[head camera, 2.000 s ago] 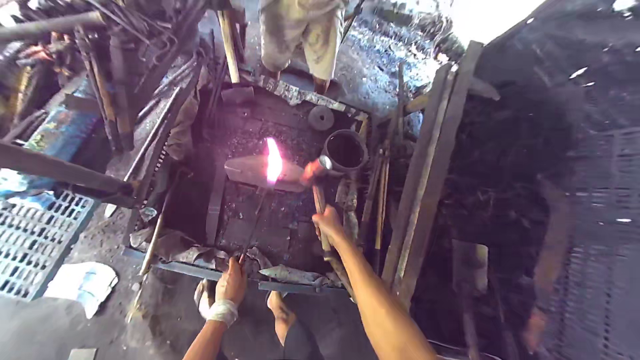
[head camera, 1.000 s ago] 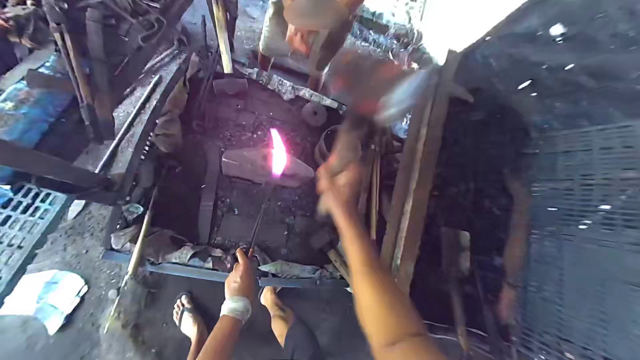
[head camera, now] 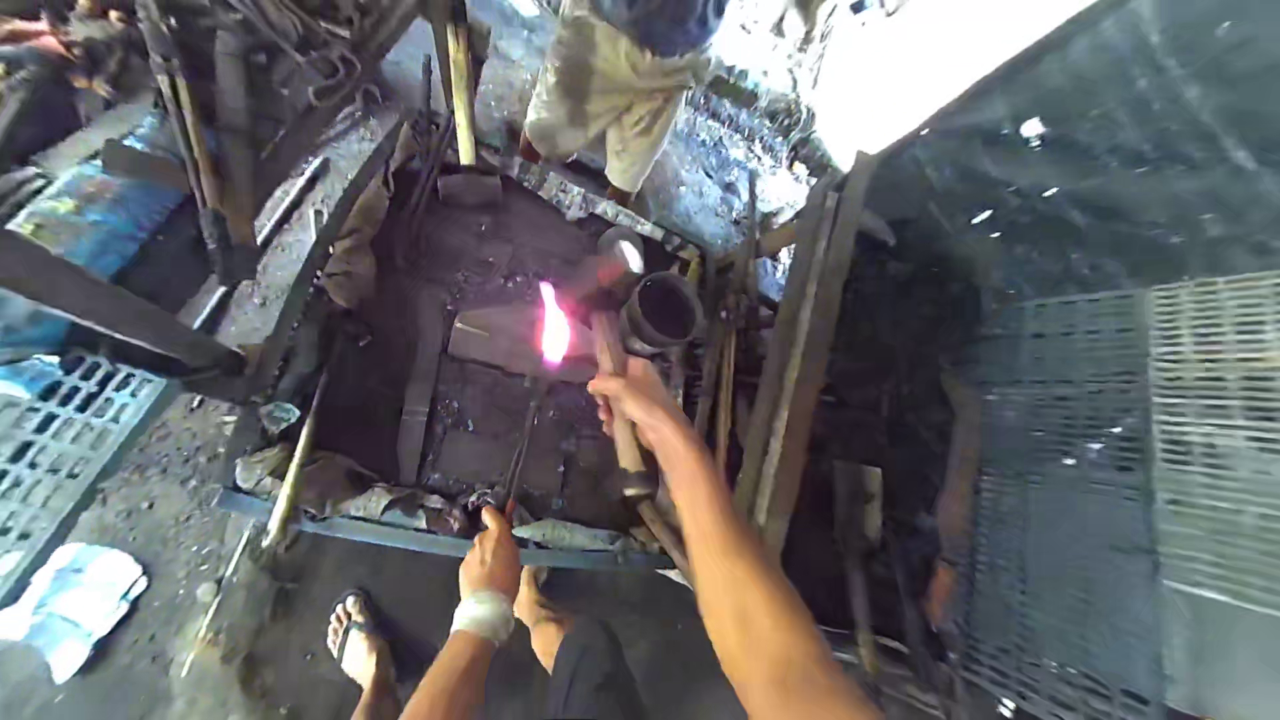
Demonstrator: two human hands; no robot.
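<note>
My left hand [head camera: 491,560], with a pale wrap at the wrist, is closed on the lower end of a pair of long, thin metal tongs or a rod [head camera: 523,440]. At its far end a glowing hot piece of metal [head camera: 554,325] lies over a steel anvil block [head camera: 490,335]. My right hand [head camera: 632,398] grips the wooden handle of a hammer [head camera: 610,275]; the head, slightly blurred, is just right of the glowing piece, beside a round metal pot [head camera: 664,310]. Whether the hammer touches the anvil cannot be told.
Another person [head camera: 610,90] stands beyond the pit frame. A long-handled hammer [head camera: 469,188] rests at the far edge. Wooden beams [head camera: 805,370] run along the right, plastic crates [head camera: 1070,450] beyond them. Tools and a blue sack [head camera: 95,215] lie left; a metal rail [head camera: 400,540] crosses the near edge.
My right hand has brought the hammer down from its raised, blurred position one second ago, when it was farther up and right. My left hand still holds the glowing piece over the anvil.
</note>
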